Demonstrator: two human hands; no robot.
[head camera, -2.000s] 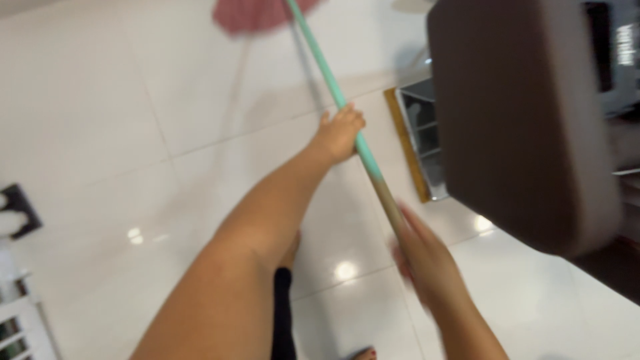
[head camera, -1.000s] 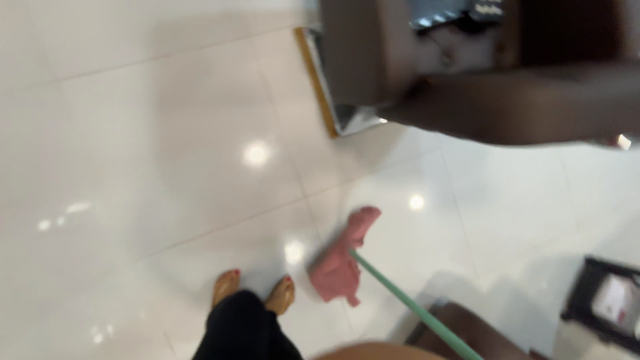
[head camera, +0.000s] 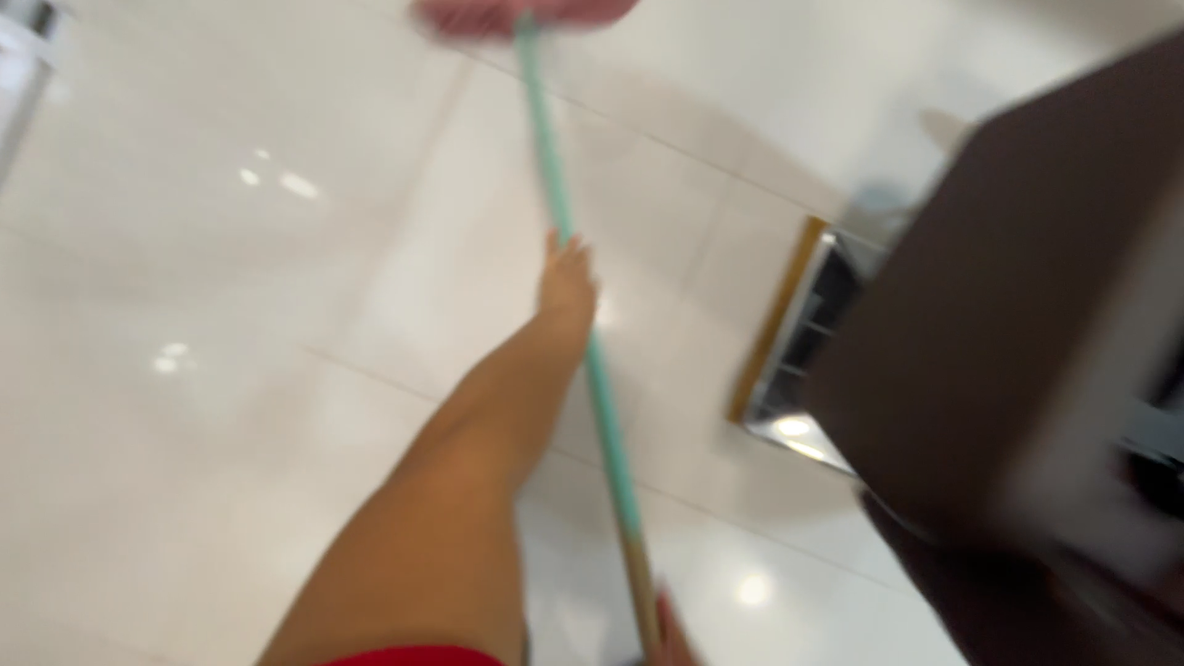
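Observation:
A long pole (head camera: 606, 407), mint green with a tan lower section, runs from the bottom of the view up to a pink cloth mop head (head camera: 527, 17) at the top edge. Midway along the green part, my left hand (head camera: 569, 282) is closed around it, with the arm reaching up from a red sleeve. My right hand (head camera: 673, 634) is at the tan end, partly cut off by the bottom edge and blurred; it appears to grip the pole. The mop head lies on glossy pale floor tiles (head camera: 231, 462).
On the right stands a large dark brown piece of furniture (head camera: 980, 305). Against its left side, low down, is a metal-framed object (head camera: 795, 351) with dark panels and a yellow-brown edge. Part of a white frame (head camera: 23, 83) shows at the upper left.
One second ago the mop head lay near my feet and neither hand showed; now it is at the top of the view, with my left hand on the pole. The view has swung strongly.

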